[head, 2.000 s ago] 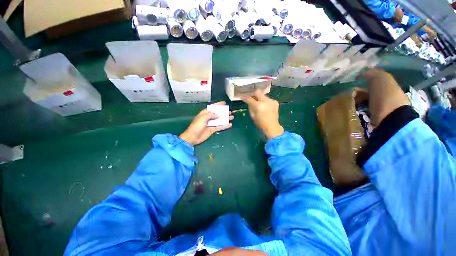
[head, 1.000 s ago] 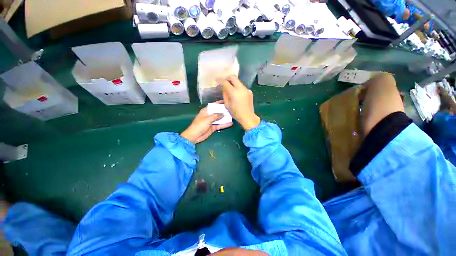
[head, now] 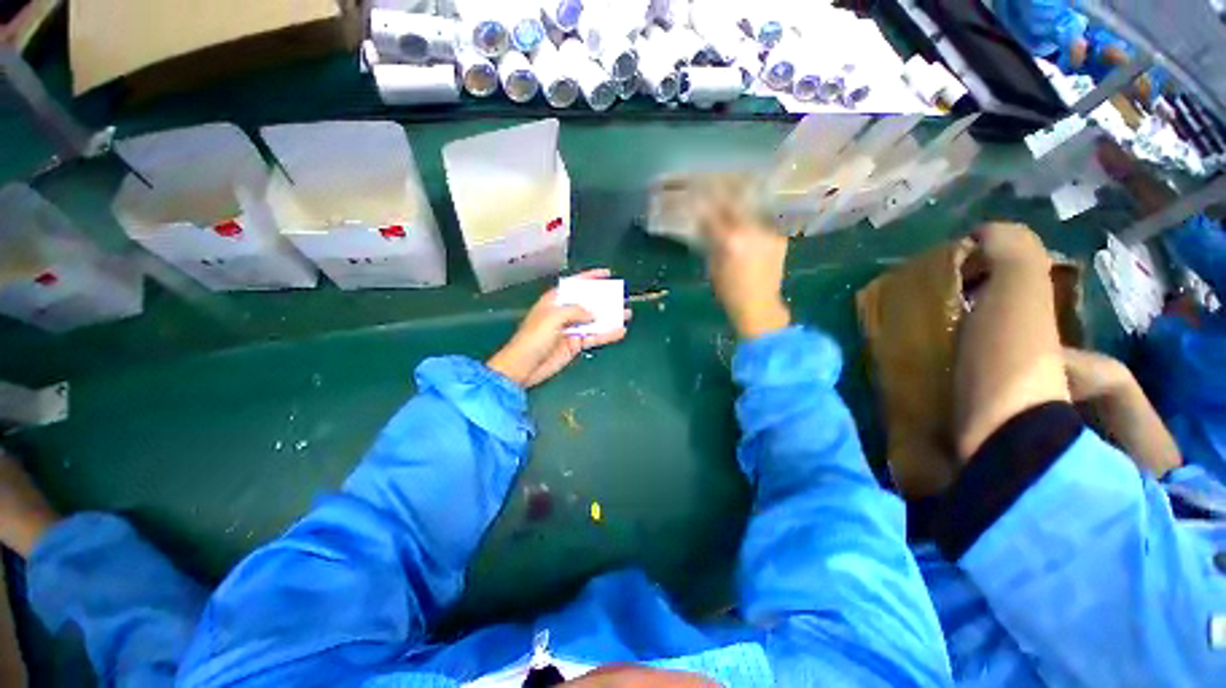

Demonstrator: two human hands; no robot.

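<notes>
My left hand (head: 562, 331) holds small white square leaflets (head: 592, 307) in front of the boxes. My right hand (head: 748, 265) is blurred, with its fingers on a white box (head: 676, 208) that is also blurred. Whether a leaflet is in my right fingers cannot be told. An open white box (head: 511, 215) with raised flap and red mark stands just beyond my left hand. More open white boxes (head: 356, 222) stand to its left, and a close group of them (head: 820, 182) stands at the right.
White cylinders (head: 558, 74) lie piled across the far side. A brown carton (head: 908, 363) is at the right, with another person's hand (head: 1008, 262) at its opening. A large brown carton (head: 202, 40) is at far left. Another person's sleeve (head: 114, 571) shows at lower left.
The boxes on the left have shifted left, including the one my right hand was at. My right hand has moved right to another box. My left hand has hardly moved.
</notes>
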